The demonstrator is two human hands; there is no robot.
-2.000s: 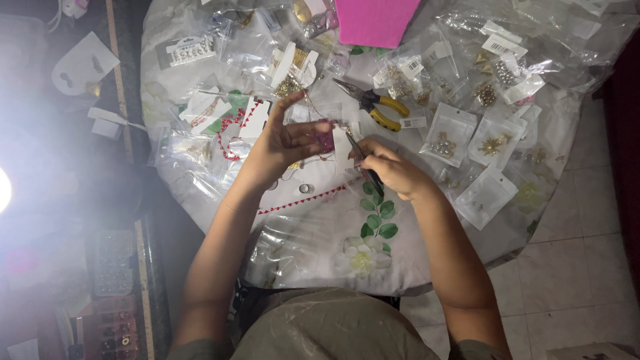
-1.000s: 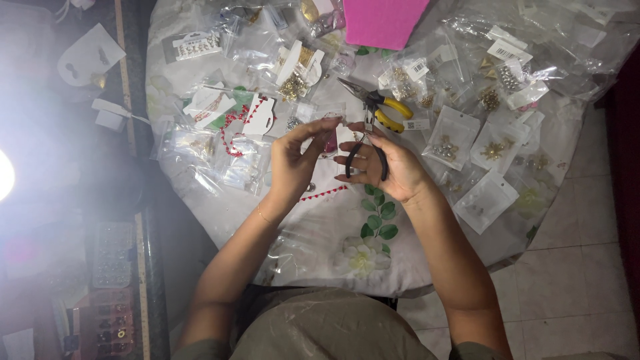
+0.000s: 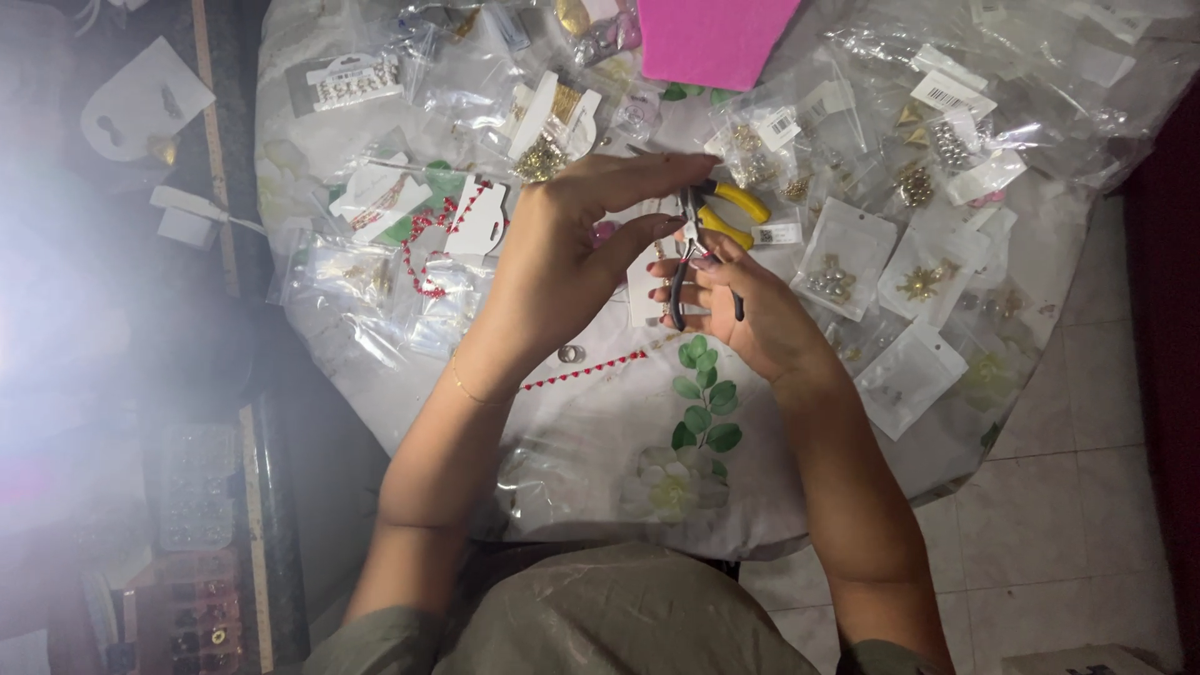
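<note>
My right hand holds small black-handled jewelry pliers, jaws pointing up and away from me. My left hand is raised beside the jaws, its thumb at their tip and index finger stretched above; whether a small piece is between them cannot be told. Behind the hands lie yellow-handled pliers, partly covered. A white card lies under the right fingers. Nearer me, a red beaded chain rests on the floral cloth next to a small metal ring. Another red chain lies by a white card.
Clear bags of gold and silver findings cover the right side; more bags lie left. A pink sheet is at the far edge. Left of the table, a dark surface holds a compartment box and a white card.
The left hand has risen and turned, its index finger now stretched over the pliers. The black-handled pliers have turned more upright in the right hand since the earliest frame.
</note>
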